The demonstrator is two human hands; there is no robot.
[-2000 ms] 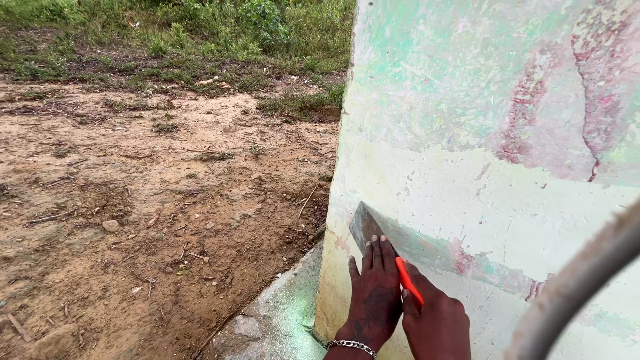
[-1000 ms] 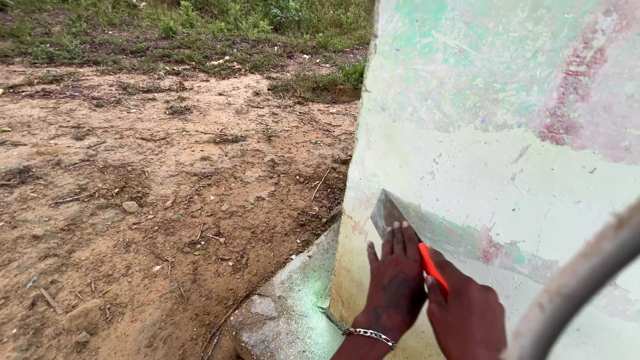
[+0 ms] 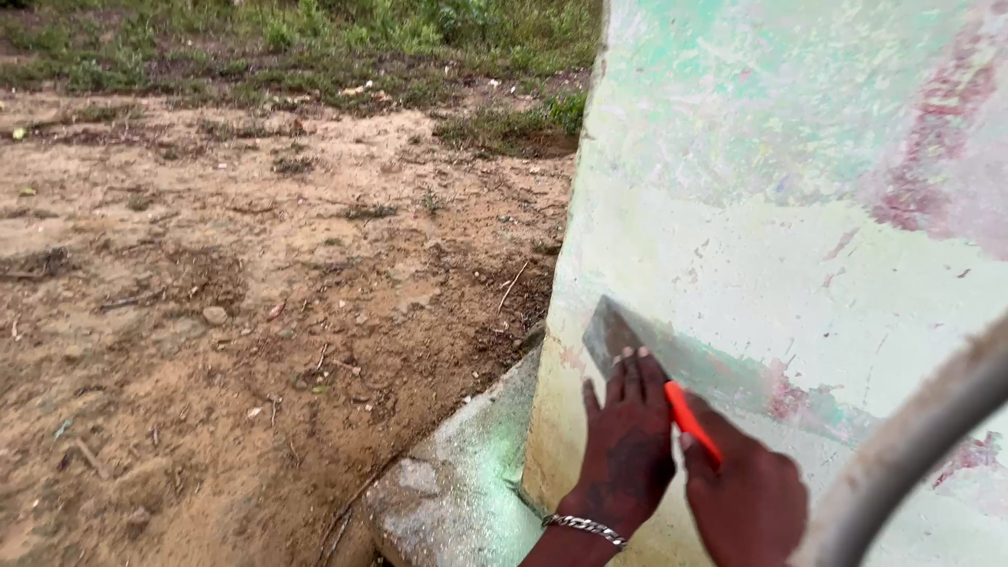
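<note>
My right hand (image 3: pixel 744 492) is closed around the orange handle of a scraper (image 3: pixel 611 337) with a wide metal blade. The blade's edge lies against the painted wall (image 3: pixel 732 260), close to the wall's left corner. Flat on the blade's lower part are the fingers of my left hand (image 3: pixel 630 445), which has a chain bracelet at the wrist. Pale yellow-white paint covers the wall around the blade, with green and dark red patches. A greyish green strip with the pale coat gone runs from the blade down to the right.
A blurred, curved grey bar (image 3: pixel 906 449) crosses the lower right, near the camera. At the wall's foot is a concrete ledge (image 3: pixel 441 488) with pale green on it. Bare soil (image 3: pixel 236 315) with twigs and stones lies to the left, with grass (image 3: pixel 315 55) behind.
The view has shifted somewhat. Both hands remain on the scraper, and the blade stays near the wall's left corner.
</note>
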